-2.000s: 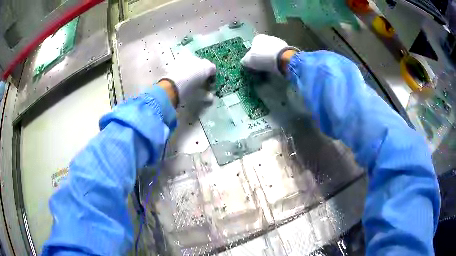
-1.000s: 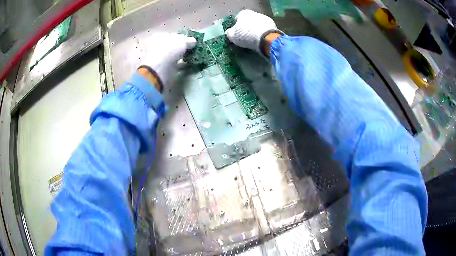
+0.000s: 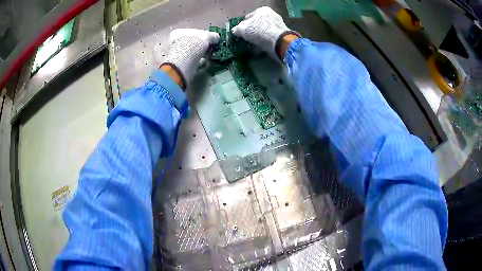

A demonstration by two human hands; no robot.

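Note:
Separated green boards with dark components lie in a row on the right half of the pale green fixture (image 3: pixel 219 129); the lower board (image 3: pixel 268 114) shows clearly. The fixture's left half shows bare slots. My left hand (image 3: pixel 190 50), in a white knitted glove, holds a small board (image 3: pixel 224 48) by its left side at the fixture's far end. My right hand (image 3: pixel 261 29), gloved too, pinches a board at its top edge, close beside my left hand. Its fingertips are partly hidden.
A clear blister tray (image 3: pixel 243 211) lies nearest me, against the fixture's near end. A green sheet (image 3: pixel 338 10) is at the top right. Yellow rings (image 3: pixel 445 71) and a clear tray with boards (image 3: pixel 467 114) are at the right. A red edge (image 3: pixel 47 39) crosses the top left.
Both hands have moved toward the fixture's far end and closer together. Boards have left the fixture's left half, uncovering its slots.

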